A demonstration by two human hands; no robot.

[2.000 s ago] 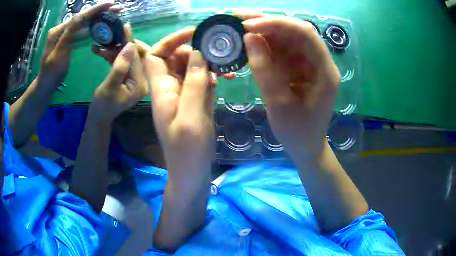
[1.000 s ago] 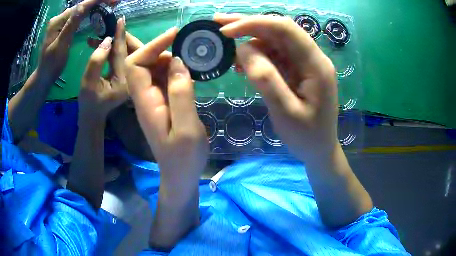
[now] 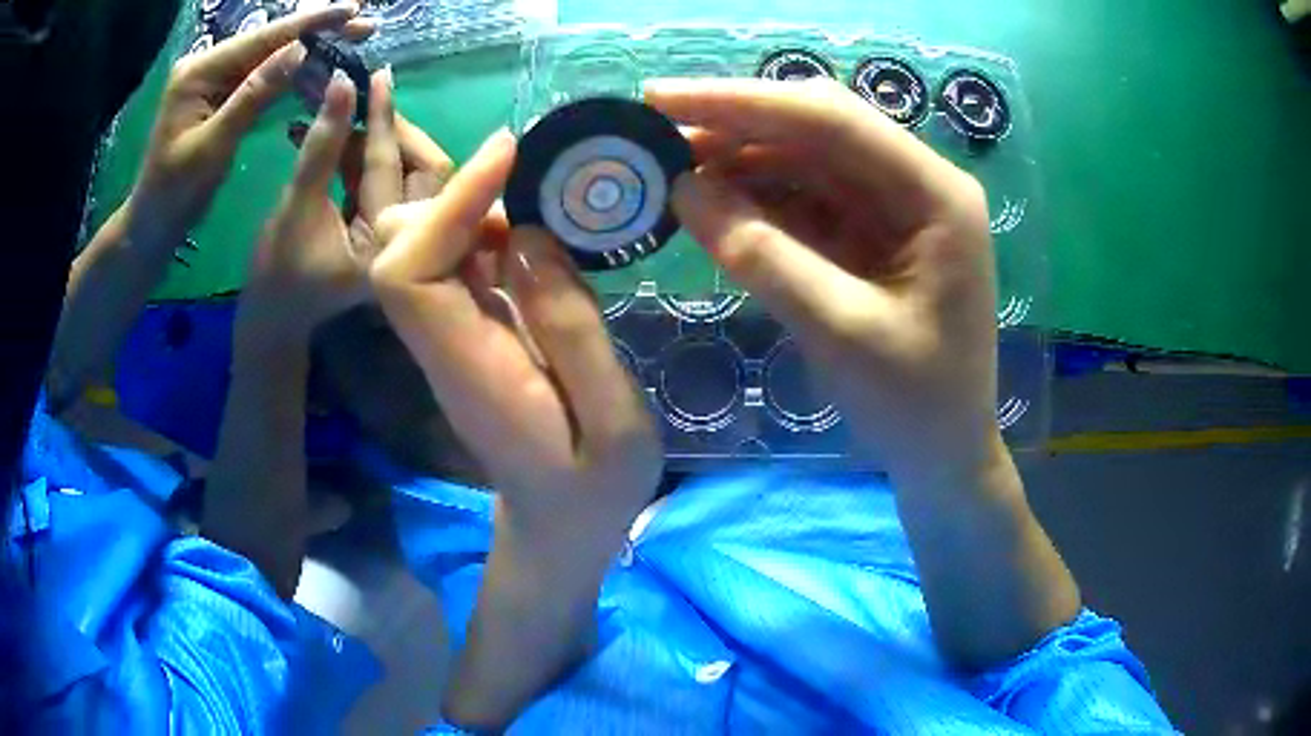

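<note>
A round black speaker driver unit (image 3: 603, 191) is held up in front of me, its face with the pale ring and coppery round centre towards me. A row of small white marks shows at its lower rim. My left hand (image 3: 525, 316) pinches its left edge between fingers and thumb. My right hand (image 3: 863, 245) touches its right edge with fingertips and thumb. A clear blister tray (image 3: 702, 377) lies behind and below my hands, with round pockets. Three dark units (image 3: 890, 92) sit in its far row. My right hand hides part of the tray.
At the left, another person's hands (image 3: 309, 201) hold a similar black disc (image 3: 337, 75). Behind them are clear trays (image 3: 431, 32) with discs at the far left. The green bench top (image 3: 1150, 187) extends right. A grey floor with a yellow line (image 3: 1179, 439) shows beyond the near edge.
The unit moved left, then slightly down and right, and its face now reflects coppery light. A third dark unit now shows clearly in the tray's far row. The other person's disc has turned more edge-on.
</note>
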